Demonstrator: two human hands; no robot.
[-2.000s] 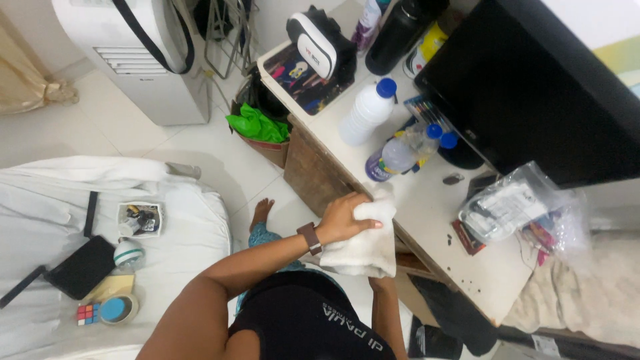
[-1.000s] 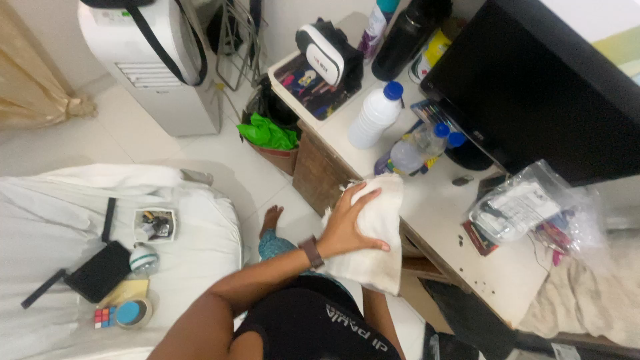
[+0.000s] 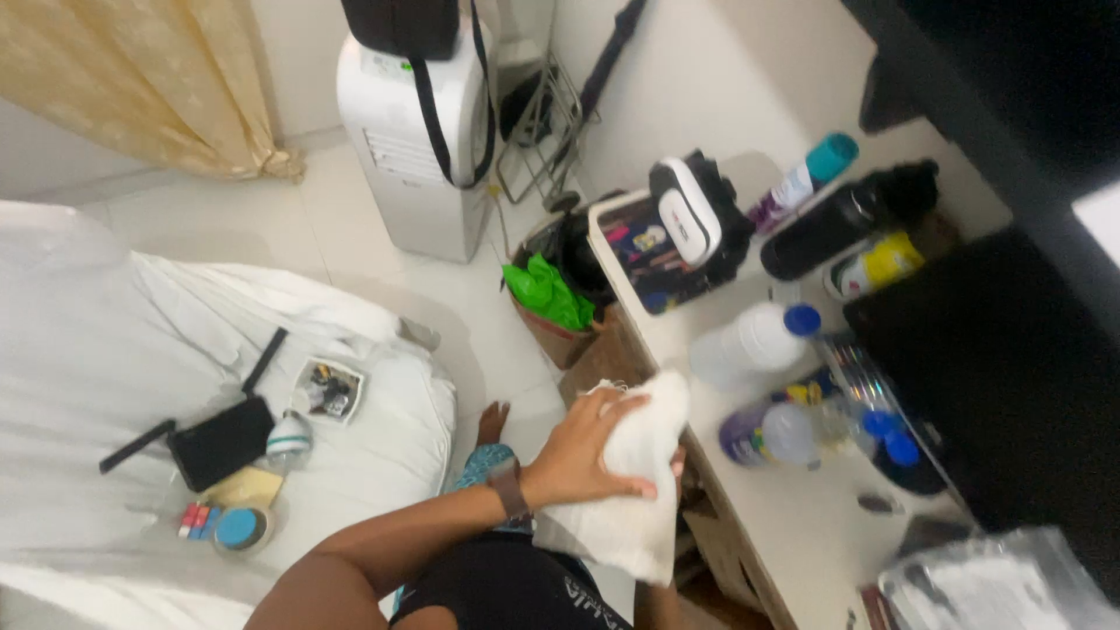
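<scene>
A folded white cloth [image 3: 626, 534] hangs in front of my body, close to the desk's front edge. My left hand [image 3: 591, 459], with a brown band on its wrist, grips the cloth from above with thumb and fingers spread over it. Under the cloth is my right hand [image 3: 678, 462]; only its fingertips show at the right edge, and its forearm comes up from below. A smooth white bulge stands up beside my left fingers; whether something lies inside the cloth cannot be told.
The desk [image 3: 770, 534] holds a white bottle with a blue cap [image 3: 757, 341], a purple-labelled bottle [image 3: 744, 435], a tray [image 3: 621, 271] with a VR headset [image 3: 689, 214], and a black monitor [image 3: 989, 367]. At left, a white-sheeted bed [image 3: 367, 472] bears a black router [image 3: 223, 442] and tape [image 3: 245, 529].
The view has shifted markedly toward the upper left. My left hand has changed its hold on the cloth, its fingers now curling over the upper part. Right fingertips now show at the cloth's edge.
</scene>
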